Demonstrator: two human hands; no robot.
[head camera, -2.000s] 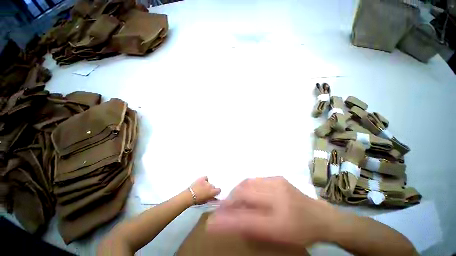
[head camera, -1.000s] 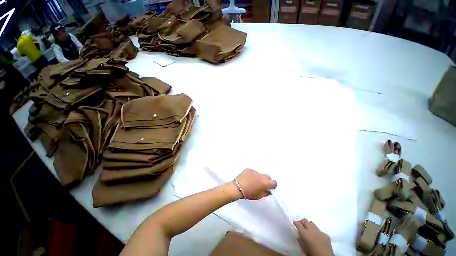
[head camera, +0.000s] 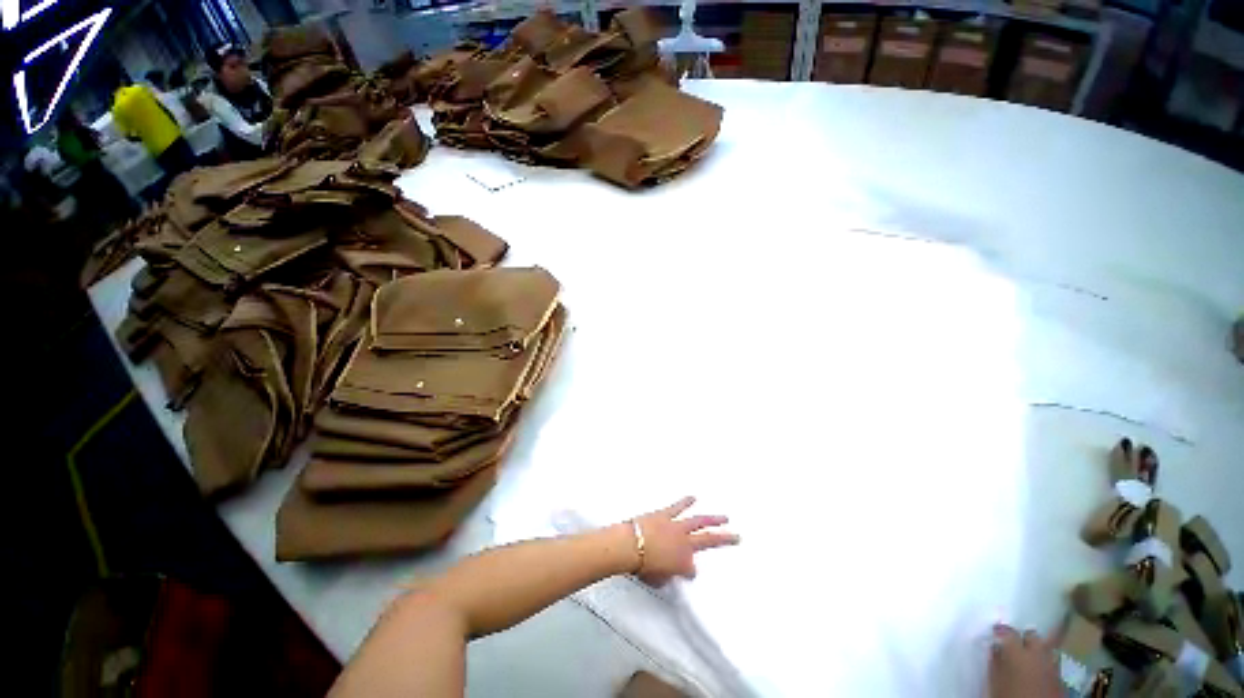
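Observation:
White tissue paper (head camera: 819, 409) lies in a large flat stack across the middle of the table, very bright, with a creased edge at its near left. My left hand (head camera: 671, 541) rests on that edge, palm down, fingers spread, a bracelet at the wrist. My right hand (head camera: 1023, 665) is at the bottom edge near the paper's right side, partly cut off; its fingertips look bent at the paper, and its grip is not clear. A small piece of a brown bag (head camera: 652, 686) shows at the bottom edge.
A neat pile of limp brown bags (head camera: 409, 471) lies left of the paper, with looser bags (head camera: 246, 341) beyond it and another heap (head camera: 587, 109) at the far edge. Banded khaki straps (head camera: 1160, 600) lie at the right. People (head camera: 150, 123) and shelves with boxes (head camera: 941, 52) are behind.
The view has swung left. My left hand has opened from its hold on the lifted sheet and lies flat on the paper. My right hand has moved right, away from it. The brown bag shows less.

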